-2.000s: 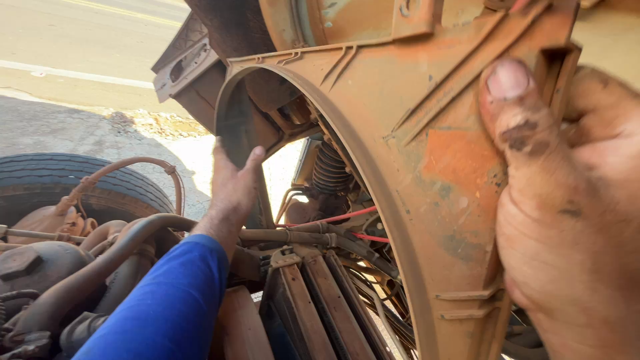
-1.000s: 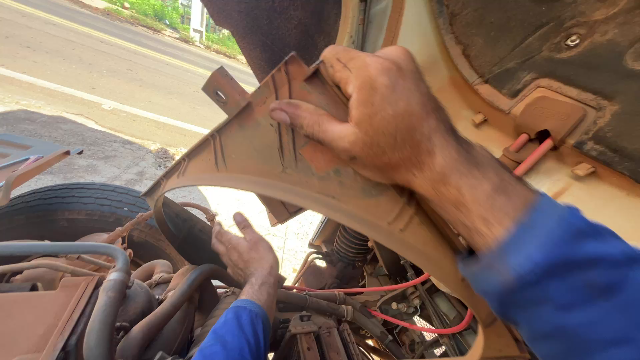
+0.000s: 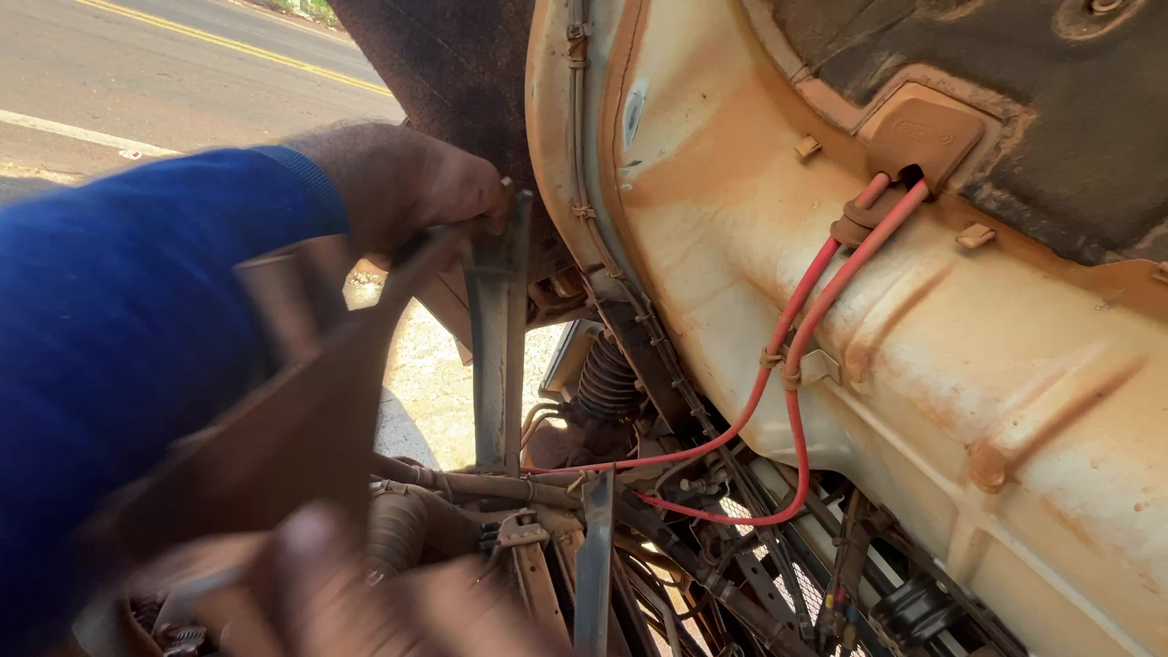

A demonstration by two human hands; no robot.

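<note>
A brown fan shroud (image 3: pixel 283 447), blurred and seen nearly edge-on, slants across the lower left over a vehicle's engine bay. My left hand (image 3: pixel 429 187) comes in from the left in a blue sleeve, its fingers closed on the shroud's upper end. A dark narrow strip (image 3: pixel 497 356) hangs below those fingers; whether it belongs to the shroud is unclear. Low in the view, my right hand (image 3: pixel 365 593) is strongly blurred near the shroud's lower part, and its grip cannot be made out.
Red cables (image 3: pixel 821 301) run down the dirty cream cab panel (image 3: pixel 730 228) on the right. Below are a coil spring (image 3: pixel 609 379), a ribbed hose (image 3: pixel 397 529), an upright metal strip (image 3: pixel 595 566) and dusty wiring. A paved road (image 3: pixel 210 82) lies beyond at upper left.
The shroud has swung from the middle to the lower left and turned edge-on. My right hand has left its upper part and is now low in view; my left hand is higher.
</note>
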